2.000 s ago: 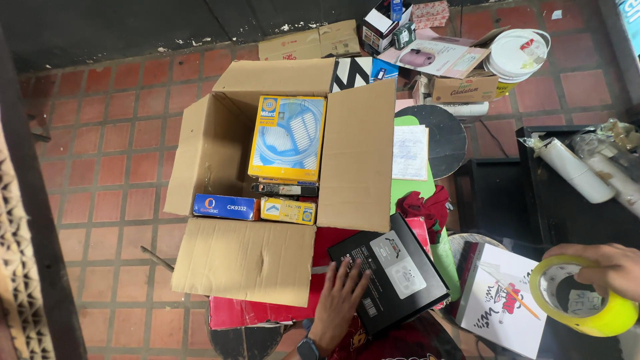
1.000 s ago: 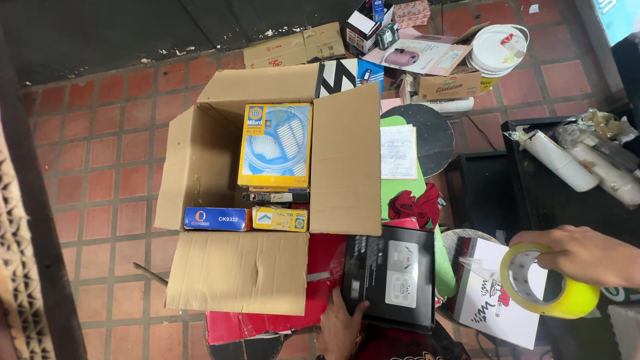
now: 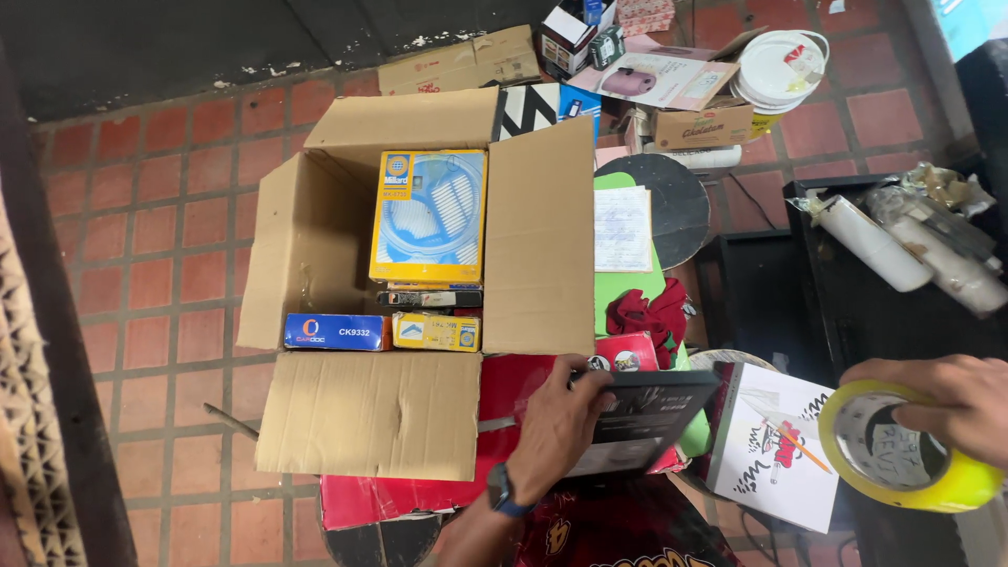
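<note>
My left hand [image 3: 555, 421], with a watch on its wrist, grips the upper left edge of a flat black box [image 3: 654, 421], which is tilted up over my lap. At the right, my right hand [image 3: 937, 402] holds a roll of yellowish clear packing tape [image 3: 906, 449], its fingers through the core. An open cardboard box [image 3: 539, 244] stands left of centre with its flaps spread. Inside it are a yellow and blue Millard filter box [image 3: 429, 216], a blue box [image 3: 337, 331], a small yellow box [image 3: 437, 331] and a worn black box [image 3: 429, 299].
Under the carton lies a red box [image 3: 394, 500]. A white printed box [image 3: 776, 449] sits below the tape. Papers [image 3: 622, 228], a red cloth [image 3: 650, 315] and a black round stool [image 3: 661, 205] are beyond. Wrapped rolls [image 3: 874, 240] lie in a black tray at right; a white bucket [image 3: 780, 75] stands behind.
The black box, lying flat with my left hand on or beside it earlier, is now tilted up in that hand's grip. My right hand still holds the tape roll.
</note>
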